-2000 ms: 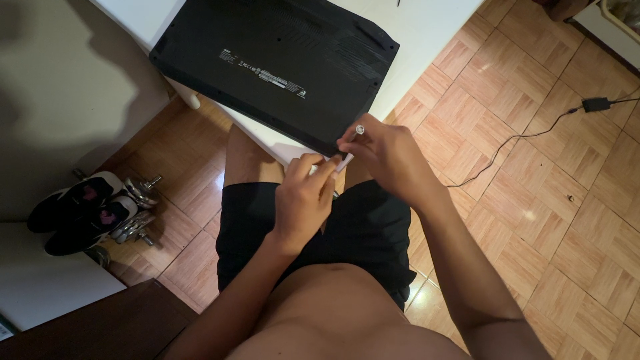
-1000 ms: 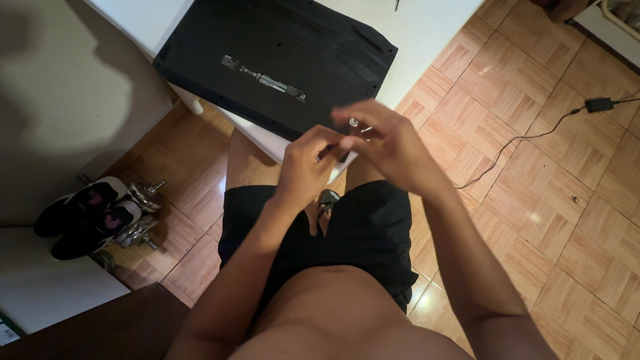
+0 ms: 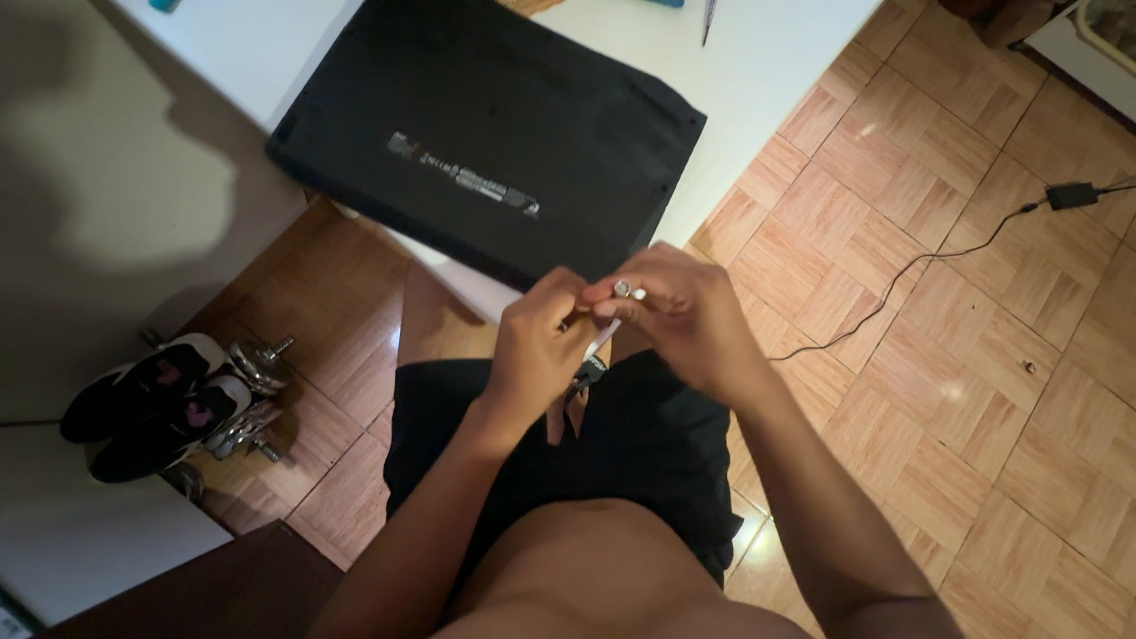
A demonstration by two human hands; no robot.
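Note:
My left hand [image 3: 546, 342] and my right hand [image 3: 688, 315] meet in front of the near corner of a black laptop [image 3: 524, 115], which lies underside up on a white table. A thin white stick-like item [image 3: 603, 337] slants down from between the fingers of my left hand. Between the thumb and forefinger of my right hand is a small item with a round, shiny, clear end [image 3: 622, 289], a white tip beside it. What these small items are, I cannot tell. The fingers hide much of both.
The white table [image 3: 754, 98] bears a thin pointed metal tool [image 3: 709, 22] at its far side. A cable with a black adapter [image 3: 1072, 196] runs over the tiled floor at right. Dark shoes [image 3: 169, 399] rest beside metal dumbbells [image 3: 257, 364] at lower left.
My hands stay close together near the laptop's corner. The fingers of my right hand, spread over that corner one second ago, are drawn in around the small item now.

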